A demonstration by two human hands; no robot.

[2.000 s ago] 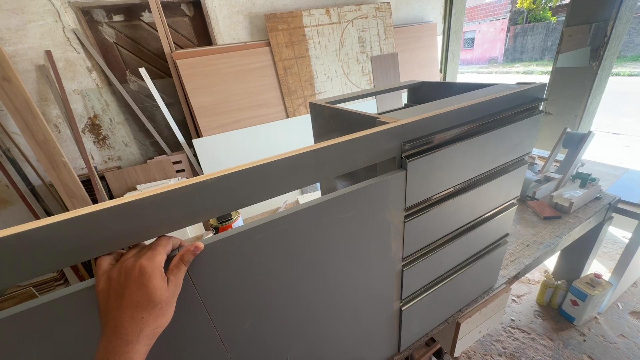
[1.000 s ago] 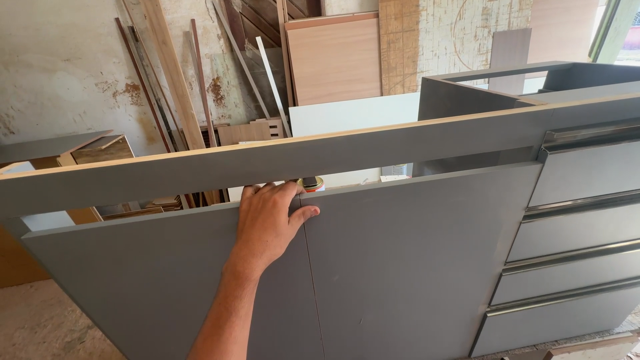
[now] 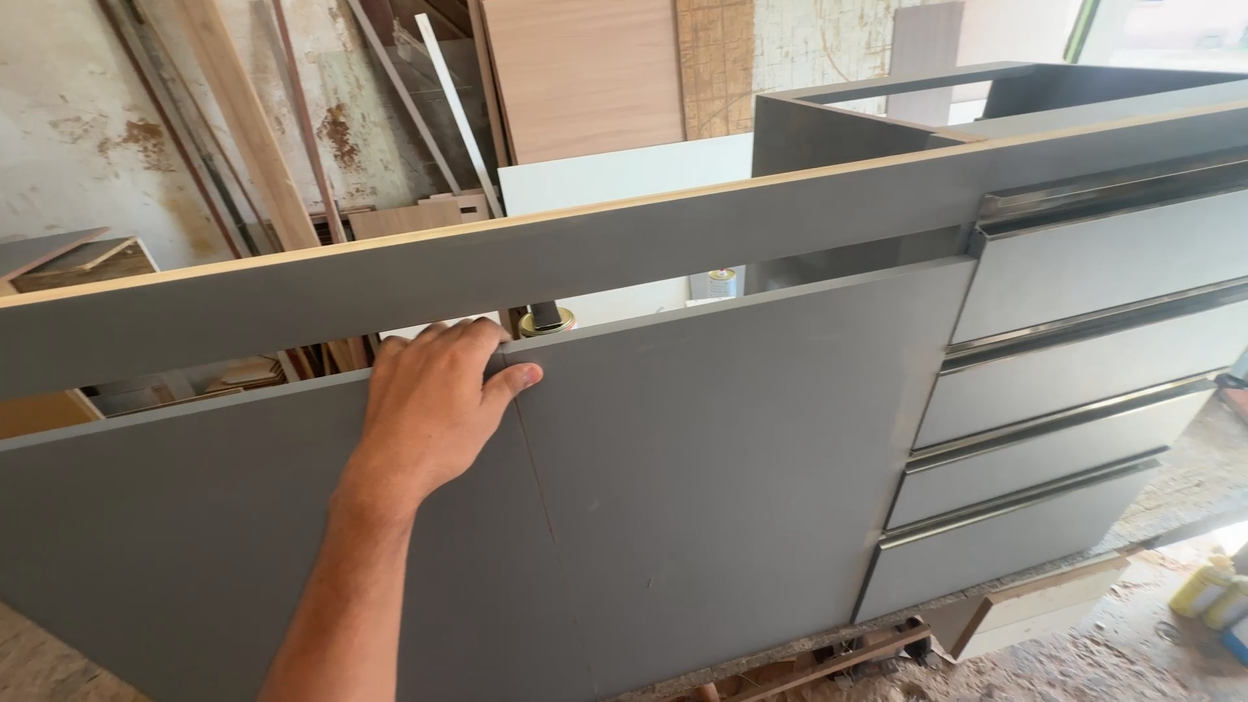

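Observation:
My left hand (image 3: 439, 395) is hooked over the top edge of the left grey cabinet door (image 3: 195, 507), close to the seam between two doors. Its fingers go behind the edge and are partly hidden. The thumb lies across the seam, at the upper corner of the right grey door (image 3: 721, 439). Above both doors runs a grey front rail (image 3: 624, 229) with a bare, pale top edge, and a gap separates it from them. A stack of grey drawer fronts (image 3: 1072, 400) with dark metallic handle strips is at the right. My right hand is out of view.
Behind the cabinet (image 3: 829, 136), a round can (image 3: 546, 322) and another can (image 3: 721, 283) show through the gap. Boards (image 3: 585, 78) and timber strips (image 3: 244, 127) lean on the wall. A wooden piece (image 3: 1033, 604) and yellow bottles (image 3: 1204, 585) are low at the right.
The view has swung left since the earliest frame and lies closer to the doors now. My left hand stays on the doors' top edge near the seam.

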